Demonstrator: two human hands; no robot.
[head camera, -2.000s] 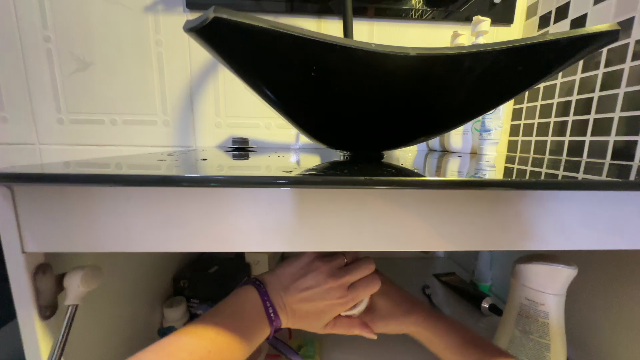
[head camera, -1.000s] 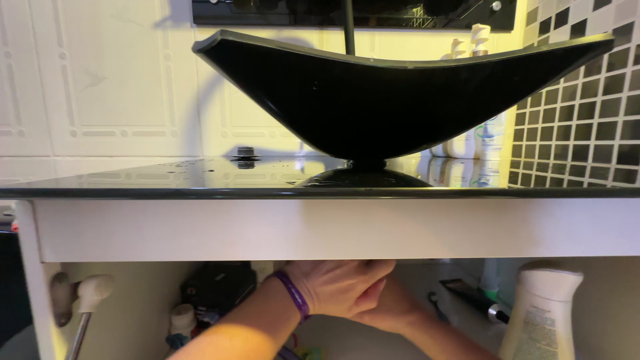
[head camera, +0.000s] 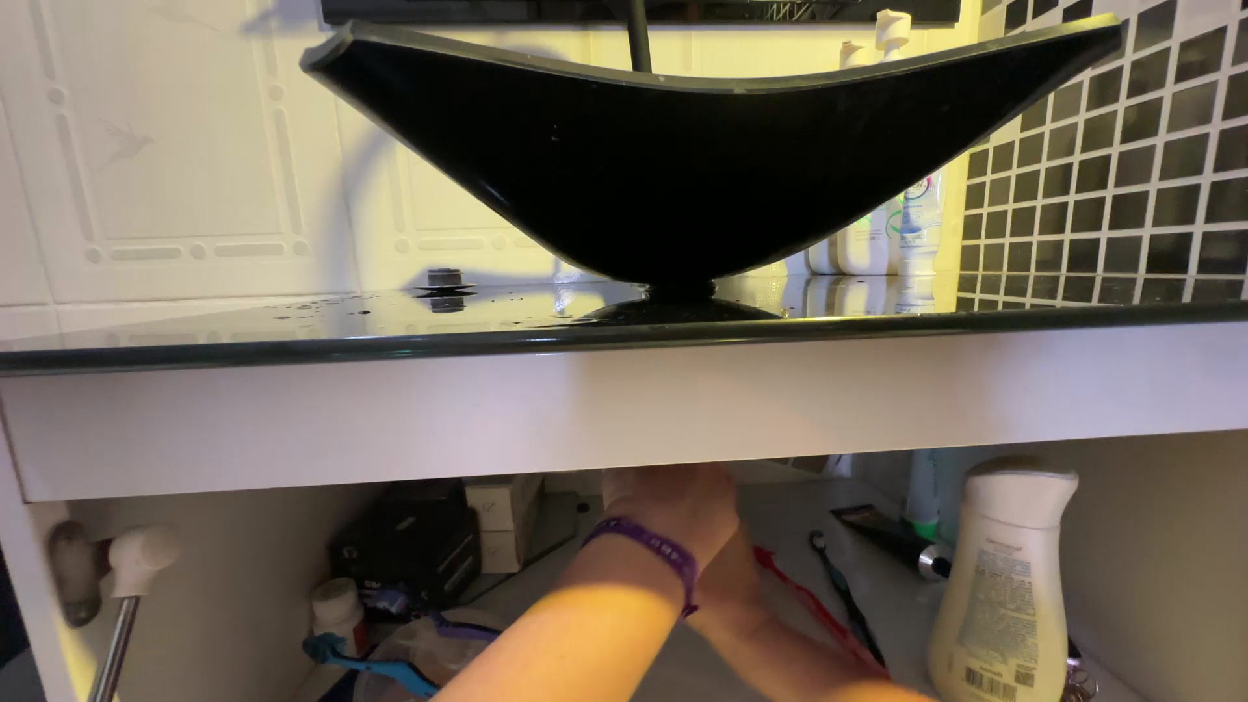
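Observation:
My left hand, with a purple wristband at its wrist, reaches up inside the cabinet under the white front panel; its fingers are hidden behind the panel. Close beside and partly behind it, my right hand is mostly covered by the left. Whether either hand holds something cannot be seen. Above the panel, a black vessel sink stands on the glossy black countertop. A red toothbrush and a dark toothbrush lie right of my hands.
A white lotion bottle and a black tube are at the right inside the cabinet. At the left are a black case, small white boxes, a white bottle, a blue-handled item and the door's metal strut.
Both hands have moved up behind the front panel, and their fingers are now hidden. Two seconds ago the fingers showed around a small white thing. The toothbrushes at the right show more plainly now.

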